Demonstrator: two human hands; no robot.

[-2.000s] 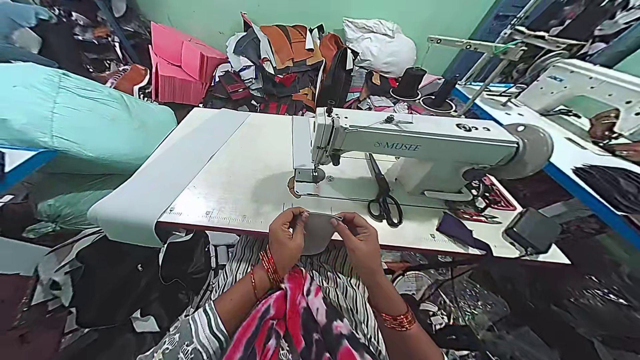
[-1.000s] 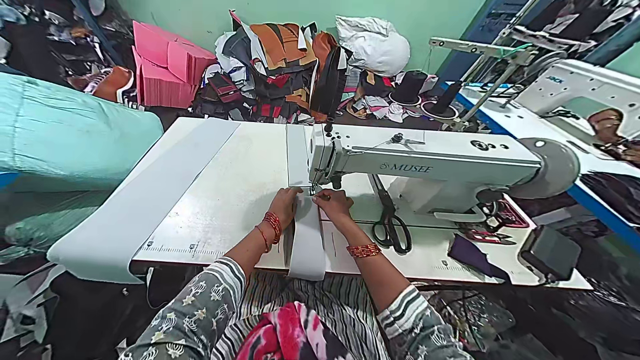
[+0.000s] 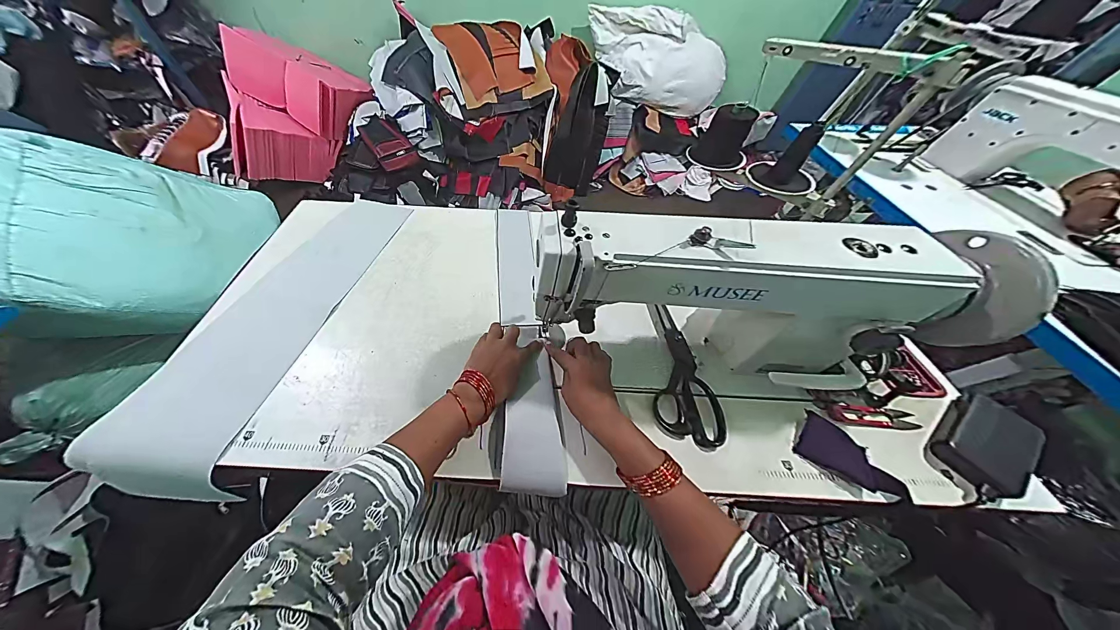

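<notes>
A long grey strip of material [image 3: 534, 442] runs front to back under the needle end of a white Musee sewing machine [image 3: 787, 271]. My left hand [image 3: 500, 360] presses on the strip just left of the needle, its fingertips at a dark line across the strip. My right hand [image 3: 584, 374] is at the strip's right edge, thumb and forefinger close to the presser foot; whether they pinch a small piece there is hard to tell. Black-handled scissors [image 3: 687, 394] lie to the right of my right hand. A wider grey strip [image 3: 262, 341] lies along the table's left part and hangs over its front edge.
Red-handled thread snips [image 3: 871, 416], a dark purple scrap [image 3: 836, 451] and a dark grey box-shaped object [image 3: 989, 444] are at the right. Black thread cones [image 3: 724, 136] stand behind the machine. Pale green sacks [image 3: 114, 227] crowd the left side. Another sewing machine [image 3: 1032, 122] stands at the back right.
Two seconds ago both hands held a small grey piece at the table's front edge. They have since moved forward to the needle, where the long strip now lies. From one second ago, little differs.
</notes>
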